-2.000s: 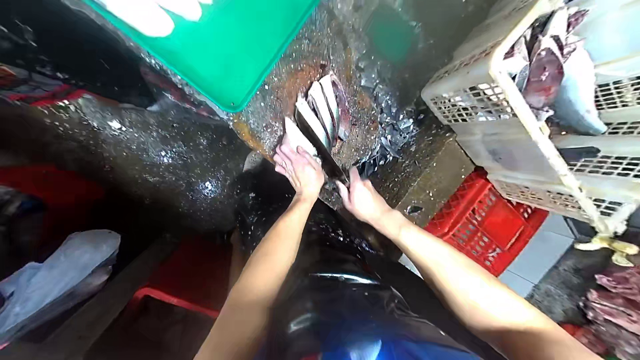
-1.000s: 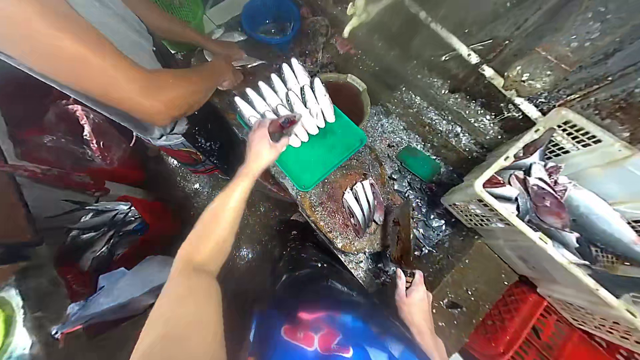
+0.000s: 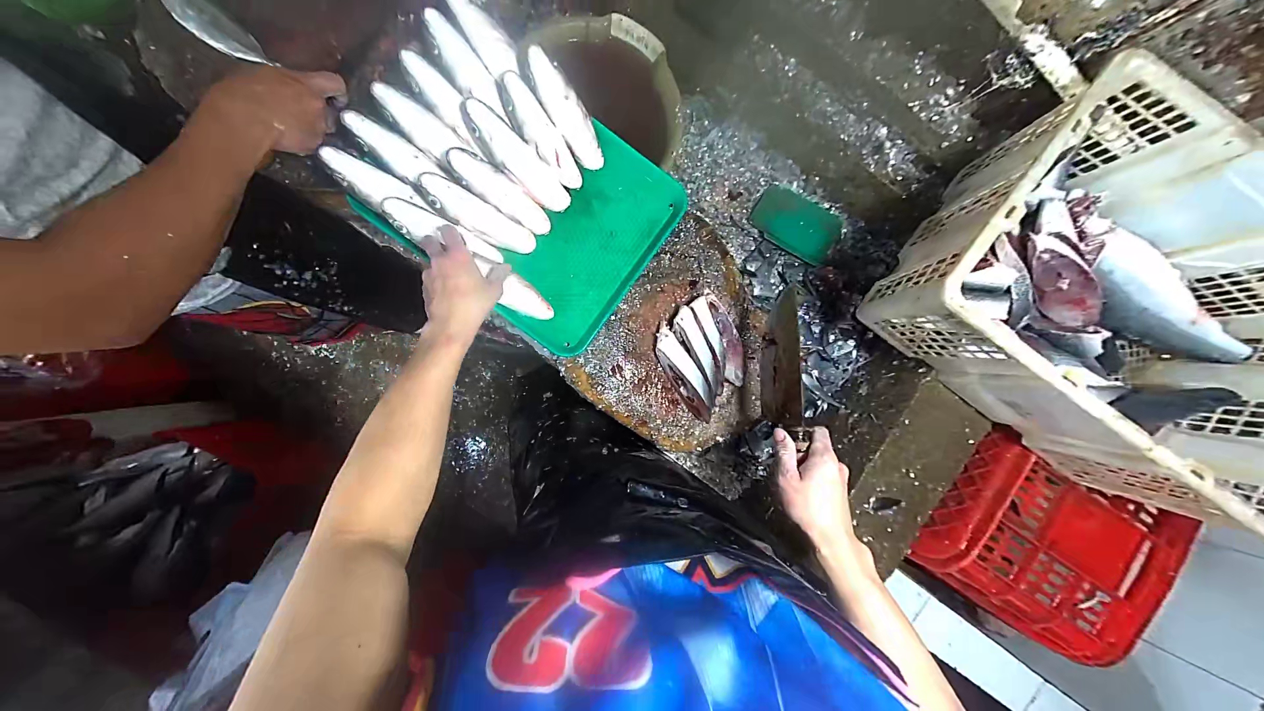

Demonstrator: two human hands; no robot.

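Observation:
My left hand point(image 3: 457, 278) is on a silvery fish point(image 3: 526, 296) at the near-left edge of a green plastic tray point(image 3: 604, 252), its fingers partly hidden against the fish. Whole pale fish point(image 3: 474, 212) lie in rows on that tray. In my right hand point(image 3: 812, 484) is the handle of a broad-bladed cleaver point(image 3: 782, 360), the blade pointing away from me. Between my hands, several cut fish pieces point(image 3: 699, 354) rest side by side on a round wooden chopping block point(image 3: 617, 380), which is strewn with scales.
A co-worker's hand point(image 3: 281, 111) holds a knife point(image 3: 212, 28) at upper left. A bucket point(image 3: 667, 94) stands behind the tray. Right are a white plastic crate point(image 3: 997, 331) of fish and a red crate point(image 3: 1086, 543). A small green block point(image 3: 796, 225) lies among scraps.
My left hand has gone from the cut pieces on the block to the fish tray. The cleaver in my right hand has moved off the pieces to the block's right side. The view has shifted.

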